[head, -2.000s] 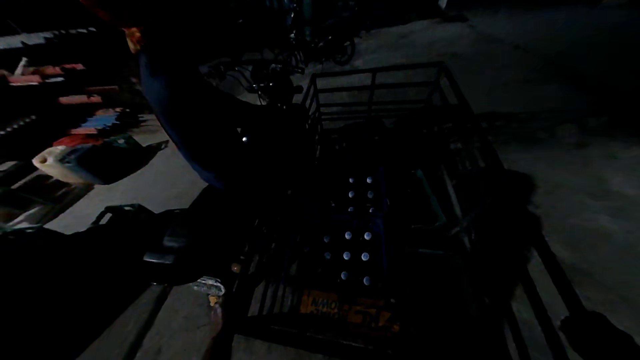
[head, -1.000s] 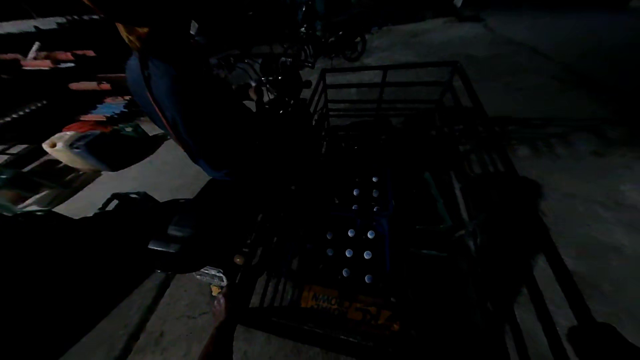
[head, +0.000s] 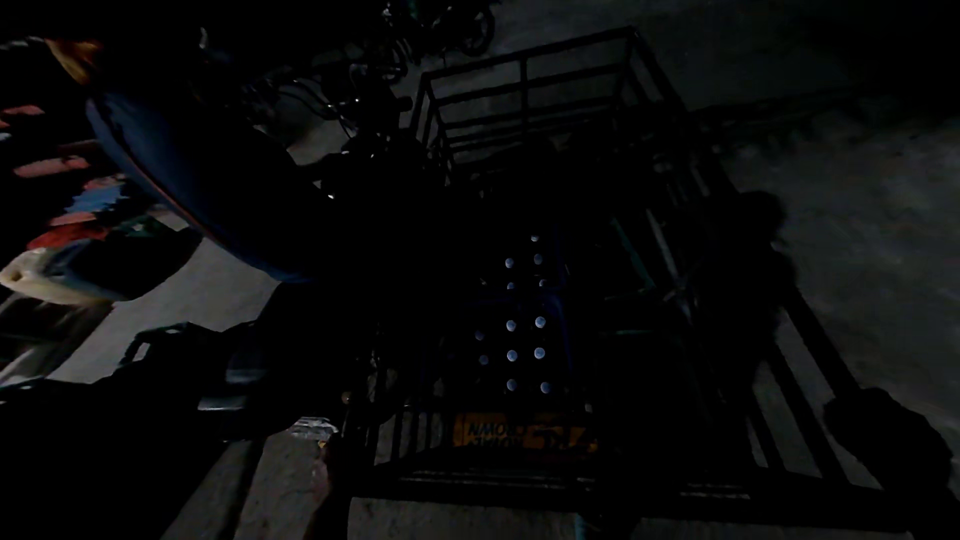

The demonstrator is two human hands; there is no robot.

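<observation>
In the dark head view, my left hand (head: 322, 476) is low at the left, beside the rear corner of a barred metal cart (head: 525, 64); its fingers are hard to make out. At the lower right, my right hand (head: 877, 424) is a dark fist-like silhouette closed around the cart's side rail (head: 817, 352). Between the hands, inside the bars, stand crates (head: 559, 300) of bottles with pale caps (head: 511, 355). A yellow-orange crate or panel (head: 525, 435) bearing writing is at the rear end.
A person in dark blue clothing (head: 202, 180) is beside the cart at the left, near a motorcycle's handlebars (head: 322, 101). More motorcycles (head: 472, 30) stand beyond. A pale bundle or sack (head: 56, 277) lies at far left. Concrete ground (head: 877, 225) extends at right.
The upper body of the person in blue has shifted left, away from the cart. My hands stay near the same parts of the cart.
</observation>
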